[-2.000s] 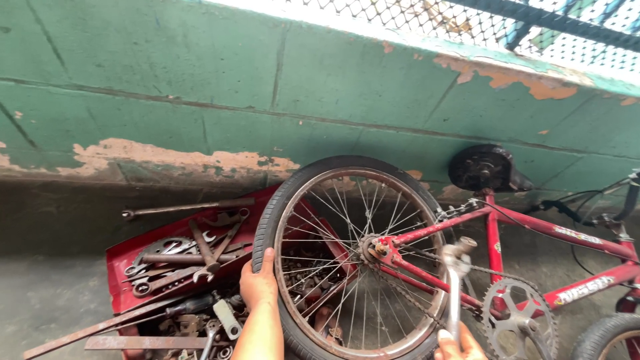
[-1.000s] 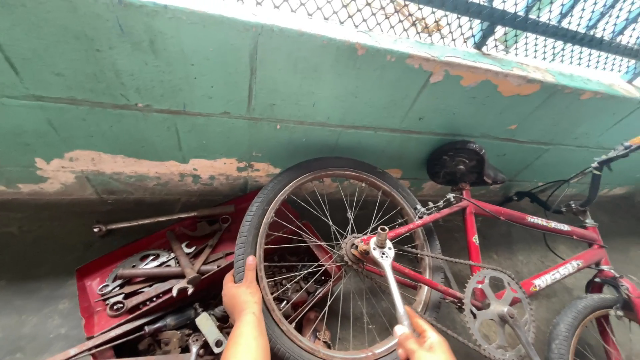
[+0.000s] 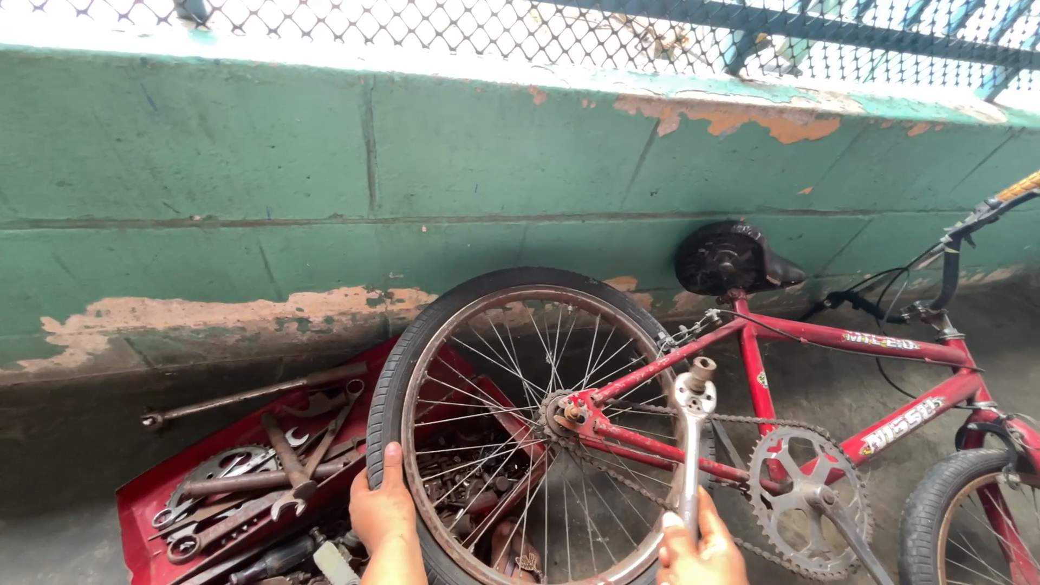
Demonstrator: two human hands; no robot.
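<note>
My left hand (image 3: 385,505) grips the tyre of the rear bicycle wheel (image 3: 393,390) at its left side. In my right hand (image 3: 699,543) is the handle of a ratchet wrench (image 3: 691,455), held upright with its socket (image 3: 703,370) at the top. The socket is apart from the rear axle nut (image 3: 574,413), to the right of it. Behind the wrench run the chain and the red frame (image 3: 650,372) of the bicycle. The chainring (image 3: 811,502) lies right of my right hand.
Left of the wheel, a red metal toolbox (image 3: 134,508) holds spanners, a hammer and small loose parts. A long spanner (image 3: 252,396) lies across its back edge. A green wall (image 3: 325,162) with peeling paint stands behind. The saddle (image 3: 723,258) is near it; the front wheel (image 3: 926,512) is at right.
The ratchet wrench was over the rear axle area one second ago; it has moved right, off the axle. My left hand has stayed on the tyre.
</note>
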